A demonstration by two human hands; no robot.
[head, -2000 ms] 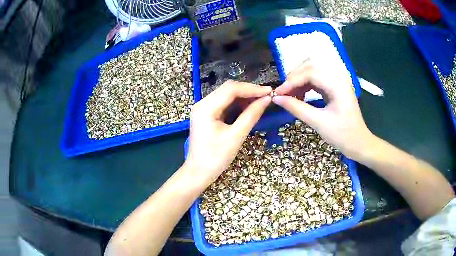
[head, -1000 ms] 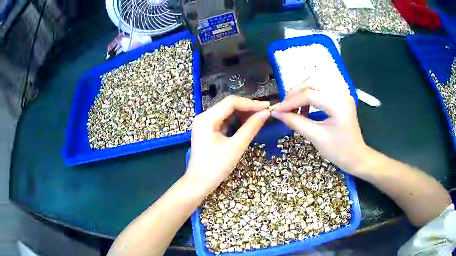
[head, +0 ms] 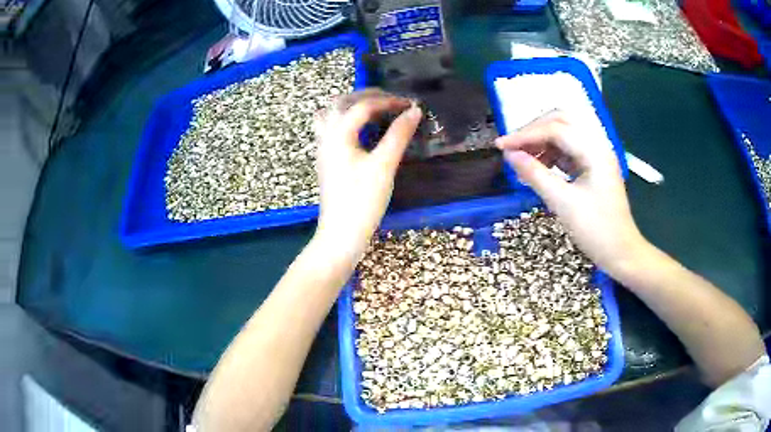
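My left hand is beside the round seat on the dark press base, thumb and index finger pinched at its left, with a tiny metal piece, barely visible, at their tips. My right hand is over the lower part of the small blue tray of white inserts; its thumb and index finger are slightly apart and no piece shows between them. The near blue tray, full of brass-coloured metal pieces, lies below both hands.
The hand press stands at centre back. A blue left tray holds similar pieces, with a white fan behind. A bag of parts, red bin, white strip and far-right tray are right.
My hands have moved apart from their shared pinch on a small piece. My left hand has gone up and left to the press seat; my right has shifted slightly right and up.
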